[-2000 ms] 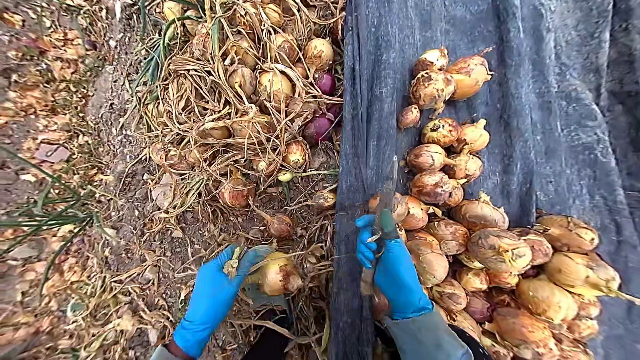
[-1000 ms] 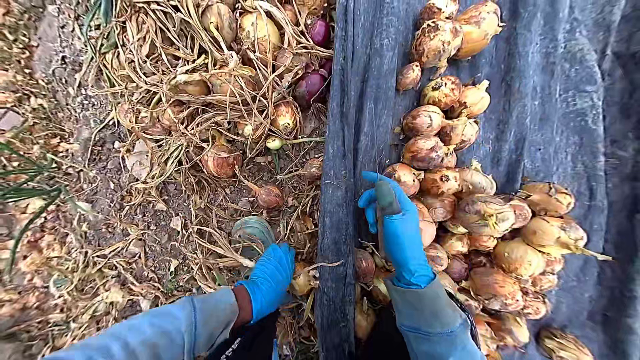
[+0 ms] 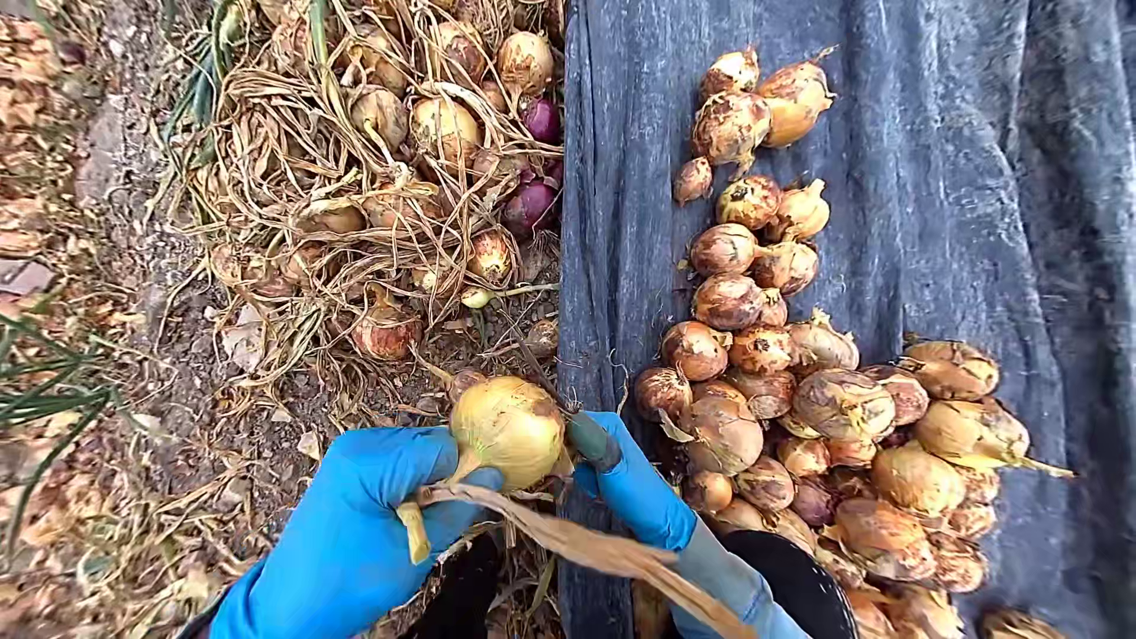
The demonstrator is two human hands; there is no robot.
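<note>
My left hand [image 3: 382,506], in a blue glove, holds a large yellow onion [image 3: 510,430] by its neck, with a dried leaf trailing down and right. My right hand [image 3: 630,484], also gloved in blue with a dirty thumb tip, is closed at the onion's right side, by its root end. A thin dark blade [image 3: 537,368] shows above the right thumb; its handle is hidden in the fingers. To the right, a heap of yellow onions [image 3: 839,404] lies on dark fabric sheeting [image 3: 941,231].
Left of the sheeting's edge, onions with tangled dried tops [image 3: 293,169] lie on the soil, several purple onions [image 3: 531,206] among them. A small reddish onion bulb [image 3: 386,328] sits just above my left hand. Green leaves [image 3: 53,390] stand at the far left. My dark-clad knee shows below the heap.
One second ago my left hand was low near the ground; now it is raised with a yellow onion in it. My hands have come together at the onion.
</note>
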